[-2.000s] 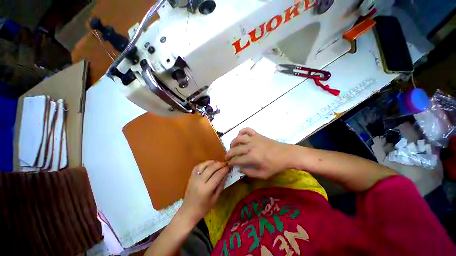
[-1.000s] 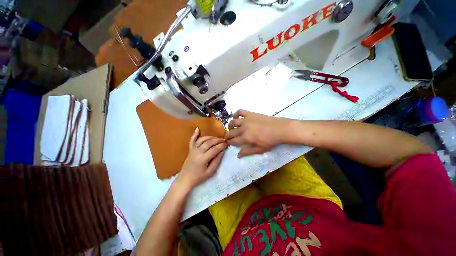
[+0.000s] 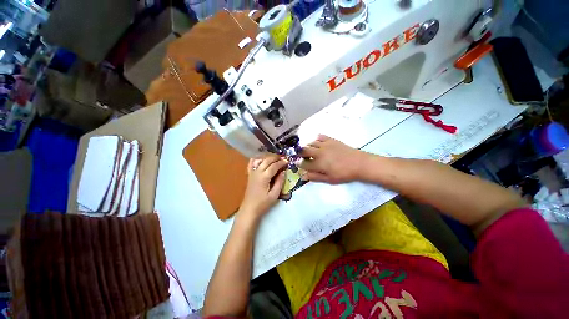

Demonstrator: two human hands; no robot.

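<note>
A tan-orange leather panel (image 3: 218,173) lies flat on the white table, its right part under the head of the sewing machine (image 3: 355,71). My left hand (image 3: 265,180) rests at the panel's near right edge, fingertips close to the presser foot (image 3: 291,151). My right hand (image 3: 330,160) is just right of the presser foot, fingers bent towards it. The fingertips of both hands are near each other, and what lies between them is too small to tell. A yellow and metal plate area (image 3: 291,180) shows between the hands.
Thread snips (image 3: 412,106) with a red cord lie on the machine bed. A black phone (image 3: 516,70) and an orange-handled tool (image 3: 473,56) are far right. Left are white-faced pieces (image 3: 100,171) on cardboard (image 3: 153,134) and a brown panel stack (image 3: 93,261). Large tan pieces (image 3: 181,68) lie behind.
The panel has moved away from me, further in under the machine head. Both hands have moved up to the presser foot with its edge. The yellow plate area has come into sight.
</note>
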